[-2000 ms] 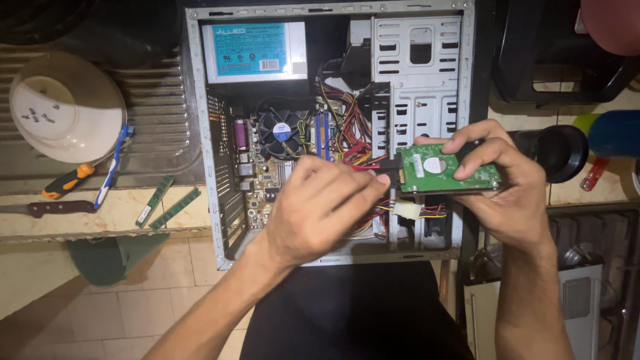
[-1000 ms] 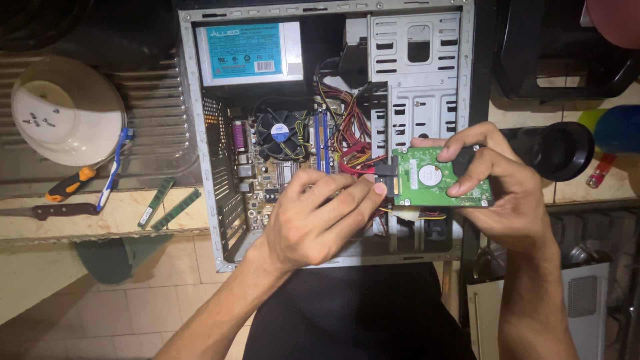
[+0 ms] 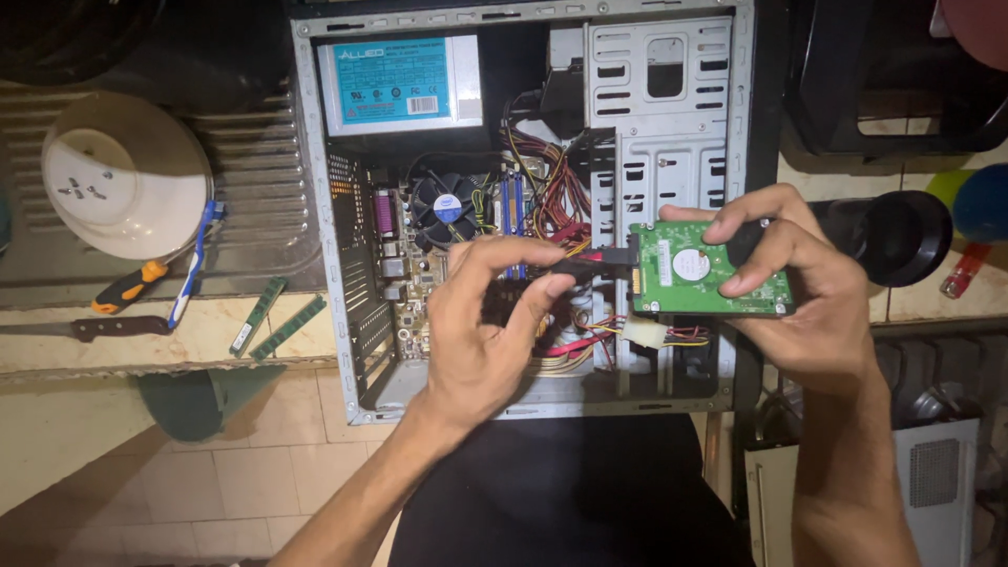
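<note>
My right hand [image 3: 803,291] holds a 2.5-inch hard drive [image 3: 693,287], its green circuit board facing the camera, above the right part of an open computer case [image 3: 321,197]. A black SATA connector [image 3: 621,257] with some red meets the drive's left edge. Left of it, my left hand [image 3: 492,327] has thumb and index finger at a dark cable or plug [image 3: 573,266]; whether they pinch it or only touch it cannot be told. Below the drive hangs a white Molex connector [image 3: 644,332] with red and yellow wires. The CPU fan [image 3: 447,206] lies behind, left of my fingers.
Left of the case are an upturned bowl [image 3: 150,189] with small screws on its base, an orange-black screwdriver [image 3: 130,287], a toothbrush [image 3: 189,268], a knife [image 3: 118,327] and two memory modules [image 3: 258,315]. A power supply [image 3: 400,83] fills the case's upper left.
My left fingers have shifted from right at the drive's connector edge slightly left, so the black connector at the drive now shows more. My right hand still holds the drive.
</note>
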